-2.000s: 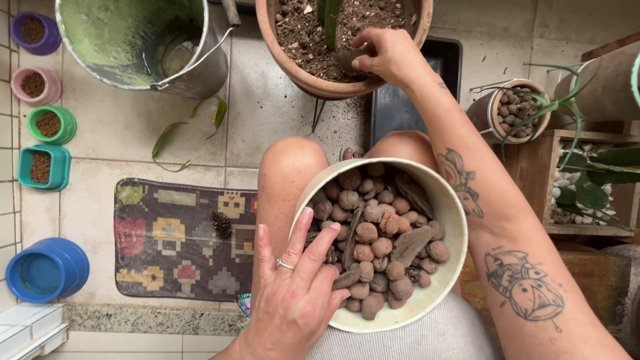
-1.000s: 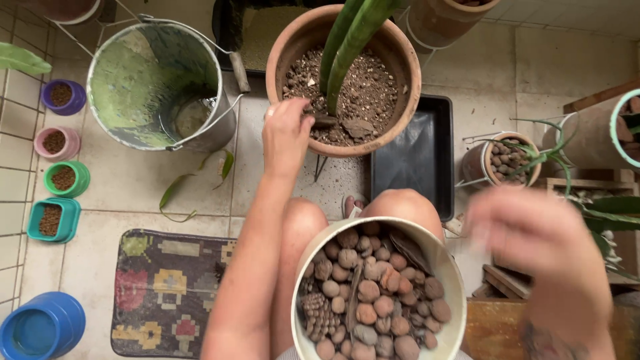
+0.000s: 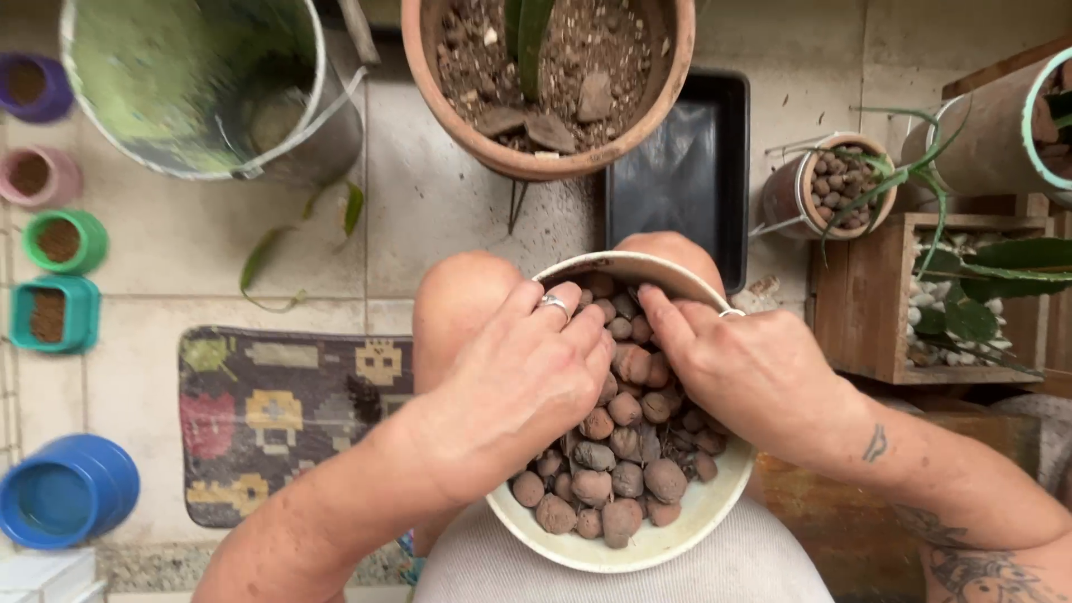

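A cream bowl (image 3: pixel 720 502) of brown clay pebbles (image 3: pixel 624 410) rests on my lap, tilted toward me. Over its left part lies my left hand (image 3: pixel 536 360), fingertips curled down among the pebbles. My right hand (image 3: pixel 737 360) reaches in from the right, its thumb side at the far rim and its fingers partly hidden. Whether either hand grips a pebble cannot be seen. Beyond the bowl stands a terracotta pot (image 3: pixel 536 163) with a thick green stem (image 3: pixel 534 50) in soil, with several flat dark pieces (image 3: pixel 548 132) on the soil near its front.
A metal bucket (image 3: pixel 343 126) stands at upper left, a black tray (image 3: pixel 678 193) behind my knees. Small colored cups (image 3: pixel 63 239) and a blue cup (image 3: pixel 71 490) line the left side. A patterned mat (image 3: pixel 293 419) lies on the tiles. Right are a pebble-filled pot (image 3: pixel 850 188) and a wooden planter (image 3: pixel 854 310).
My left hand has moved from the terracotta pot into the bowl, and my right hand has come in from the right. The bowl now tilts toward me.
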